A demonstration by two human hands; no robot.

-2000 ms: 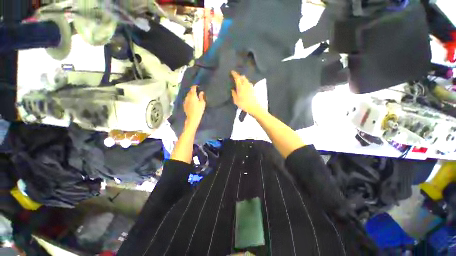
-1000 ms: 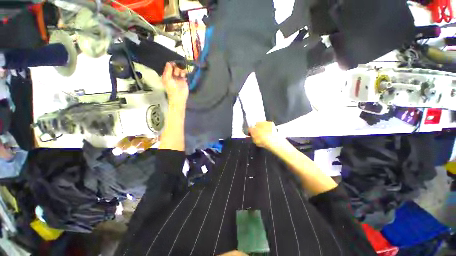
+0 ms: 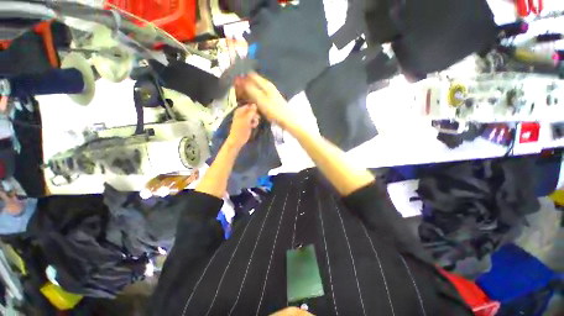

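My left hand (image 3: 243,125) has its fingers curled on a dark grey garment part (image 3: 252,157) at the table's front edge, left of centre. My right hand (image 3: 264,99) is just above and right of it, fingers pointing left, blurred, at a raised, blurred edge of dark grey cloth (image 3: 232,79). What its fingertips hold is not clear. A larger dark grey panel (image 3: 290,46) lies behind the hands, with a small bright blue edge at its left. Another dark panel (image 3: 345,105) lies to the right.
A cream sewing machine (image 3: 164,148) stands left, another (image 3: 495,99) right. A black folded piece (image 3: 192,83) lies behind the left machine. Dark cloth (image 3: 439,40) lies back right. A red bin (image 3: 154,15) is back left. Dark heaps (image 3: 476,207) hang below the table edge.
My right hand has moved from the table's front edge up and left, beside my left hand. My left hand has moved slightly right and down. The cloth under them is now gathered and partly lifted.
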